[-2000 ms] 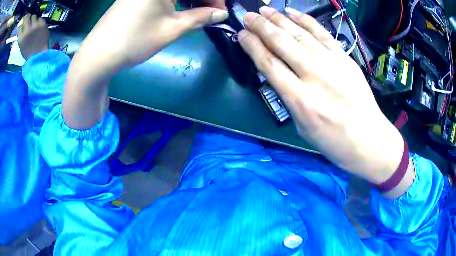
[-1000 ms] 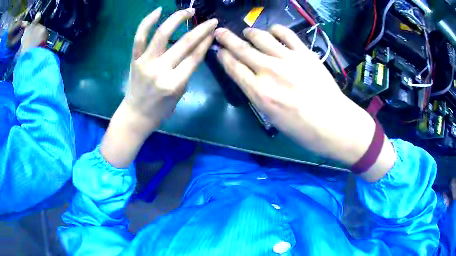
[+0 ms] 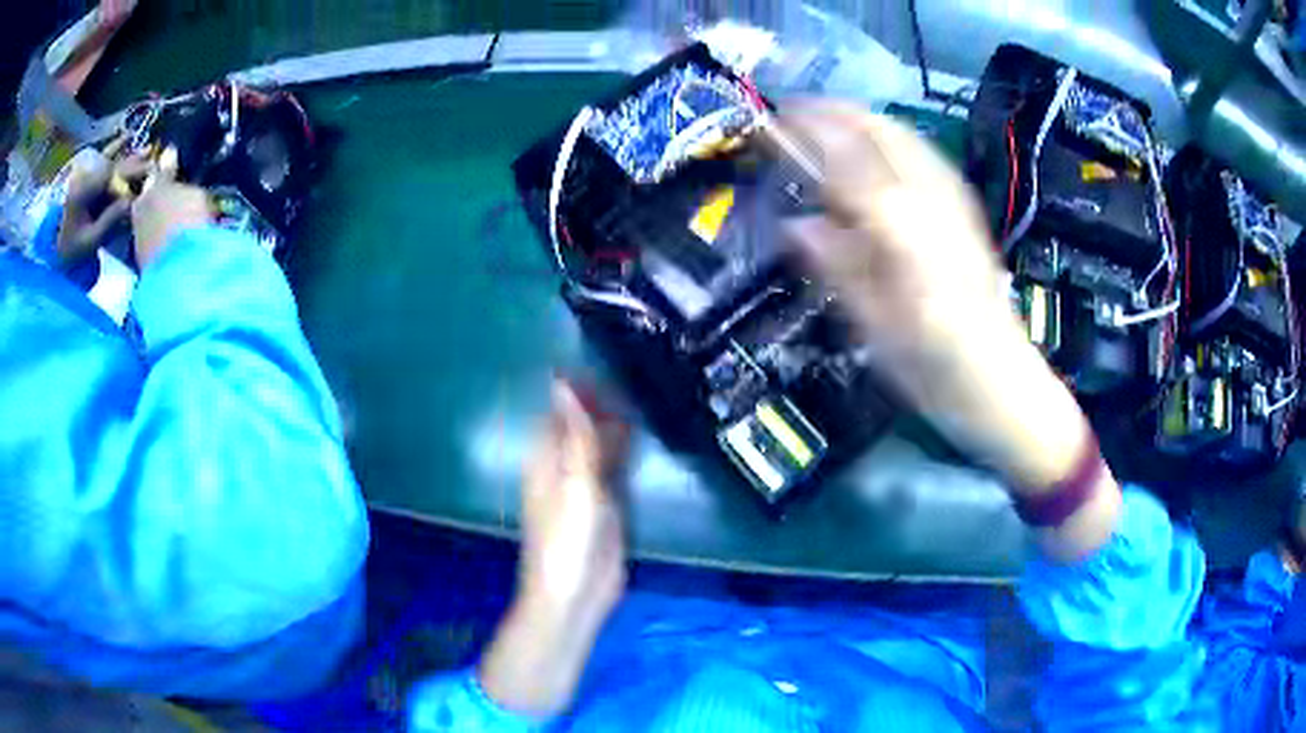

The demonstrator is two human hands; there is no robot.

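Observation:
An open black device unit (image 3: 673, 272) lies on the green bench mat, turned at a slant. It shows a blue main board (image 3: 666, 122) at its far end, an orange-yellow tape patch (image 3: 712, 212) on the dark plate, and a yellow-wrapped transformer (image 3: 774, 447) at its near end. A white cable (image 3: 560, 186) curves along its left side. My right hand (image 3: 902, 244), blurred, is over the unit's right edge; its fingertips are unclear and I cannot tell if it grips anything. My left hand (image 3: 566, 494), blurred, is near the front edge, left of the unit, with nothing visible in it.
Two more open units (image 3: 1081, 201) stand to the right, the farther one (image 3: 1246, 315) near the picture's edge. At the left, a neighbouring worker's hands (image 3: 158, 201) are at another open unit (image 3: 265, 151). Clear plastic material (image 3: 831, 65) lies behind my unit.
The view has shifted, so the whole unit now shows. My left hand has come away from the unit toward the bench's front edge. My right hand is now over the unit's right side.

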